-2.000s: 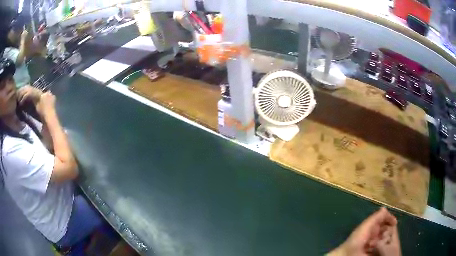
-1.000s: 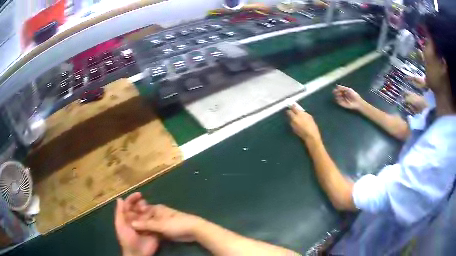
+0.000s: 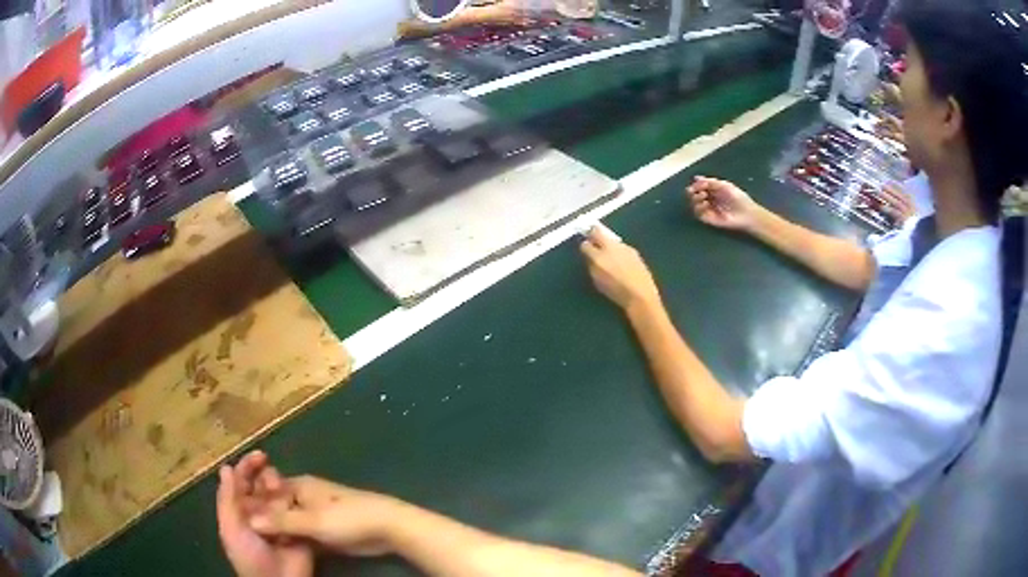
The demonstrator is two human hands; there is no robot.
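Note:
My left hand [image 3: 246, 539] is at the bottom left, palm up, its fingers raised and loosely curled. My right hand [image 3: 333, 516] reaches in from the bottom edge and rests against the left one, its fingers over the left palm. No object shows in either hand. Both are above the green bench [image 3: 485, 451], just in front of a stained wooden board [image 3: 192, 372]. A small dark red device [image 3: 149, 238] lies at the far end of that board.
A pale board [image 3: 485, 231] lies beyond a white strip. Clear trays with dark devices [image 3: 333, 152] stand behind it. A small fan [image 3: 20, 451] is at the left edge. At the right, a person in a light shirt [image 3: 891, 349] has both hands over the bench, one at a small white piece [image 3: 605, 233].
The view has swung from the left side of the bench to the right, bringing the other person and pale board in. My hands stay together and now sit lower left in the picture.

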